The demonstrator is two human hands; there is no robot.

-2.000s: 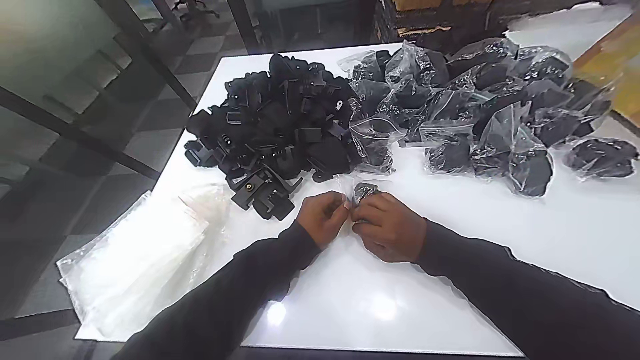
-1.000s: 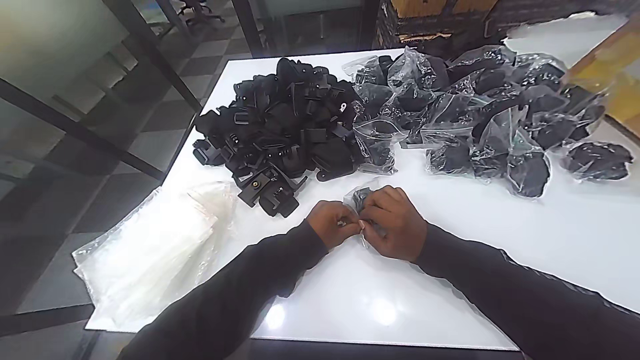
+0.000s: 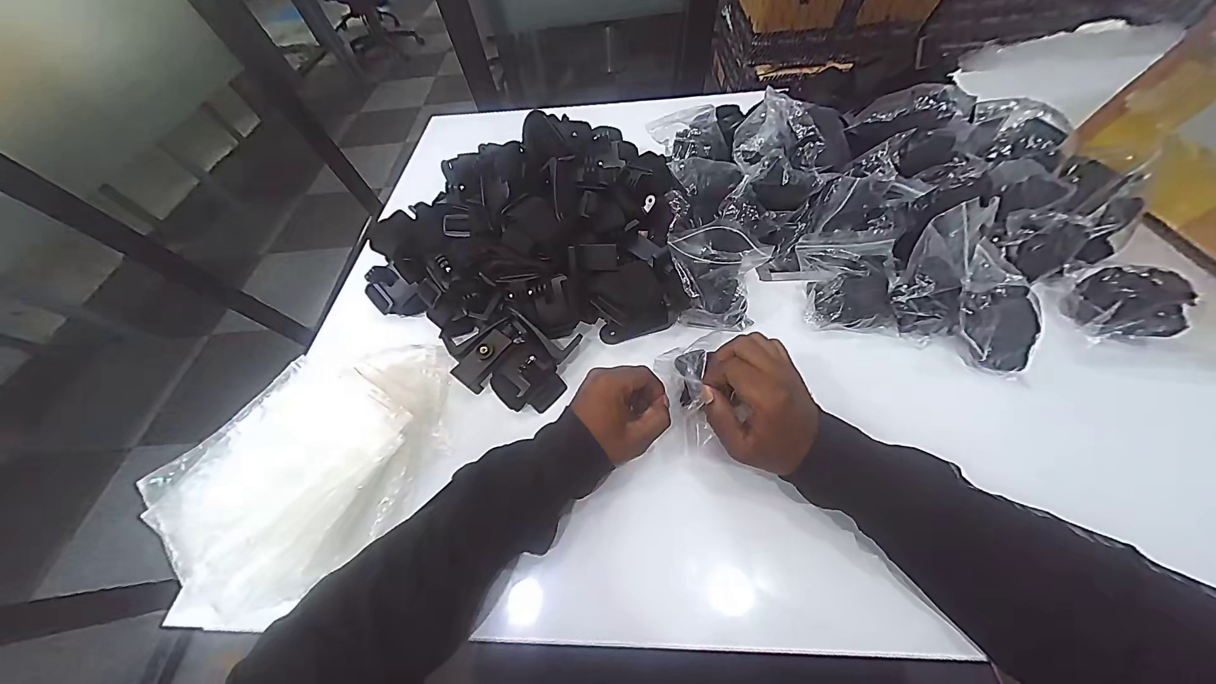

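My right hand [image 3: 763, 404] grips a clear plastic bag [image 3: 692, 370] with a dark item inside, low over the white table. Just left of the bag is my left hand [image 3: 622, 413], its fingers curled in; whether it pinches the bag's edge is not clear. Beyond my hands lies a heap of black plastic mounts [image 3: 560, 218]. A stack of empty clear plastic bags [image 3: 285, 484] lies left of my left forearm. Filled clear bags with black items [image 3: 855, 209] cover the back right of the table.
The white table [image 3: 722, 551] has its front edge close to me. One filled bag [image 3: 1130, 299] lies apart at the right. Cardboard boxes [image 3: 788, 14] stand behind the table, and a yellow and white sheet [image 3: 1168, 142] is at the far right. Dark metal frame bars [image 3: 142, 247] run along the left.
My hands were together at the small bag a second ago; now a gap shows between them, with the bag at my right hand.
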